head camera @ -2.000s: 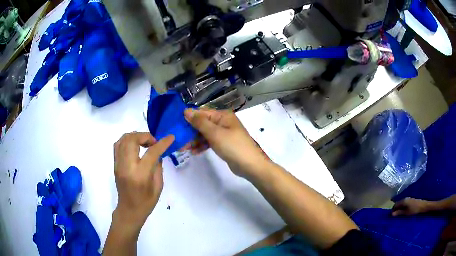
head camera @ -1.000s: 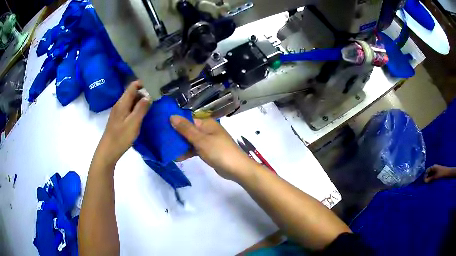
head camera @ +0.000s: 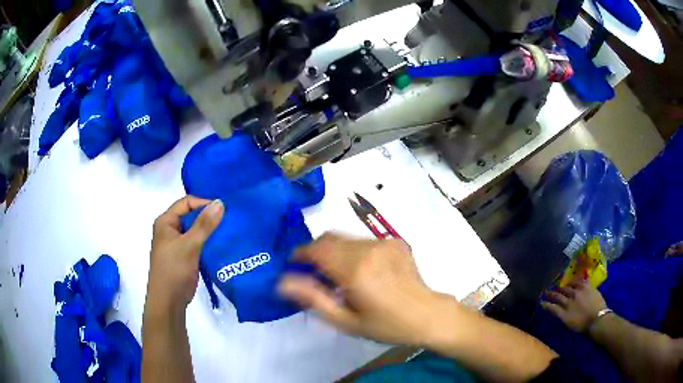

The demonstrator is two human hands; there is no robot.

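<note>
A blue pouch with white lettering lies spread below the needle area of the sewing machine, its upper end at the presser foot. My left hand pinches the pouch's left edge between thumb and fingers. My right hand is blurred at the pouch's lower right edge; whether it grips the cloth cannot be told. Blue binding tape runs from the wrapped guide roll to the tape folder. The needle is hidden.
Red-handled snips lie on the white table right of the pouch. Blue pouch piles lie at upper left and lower left. At right, another person's hand holds a yellow packet before a clear plastic bag.
The pouch has been spread out, with its lettering now showing. My left hand moved down from the machine head. My right hand moved down and right. The other person's hand now shows a yellow packet.
</note>
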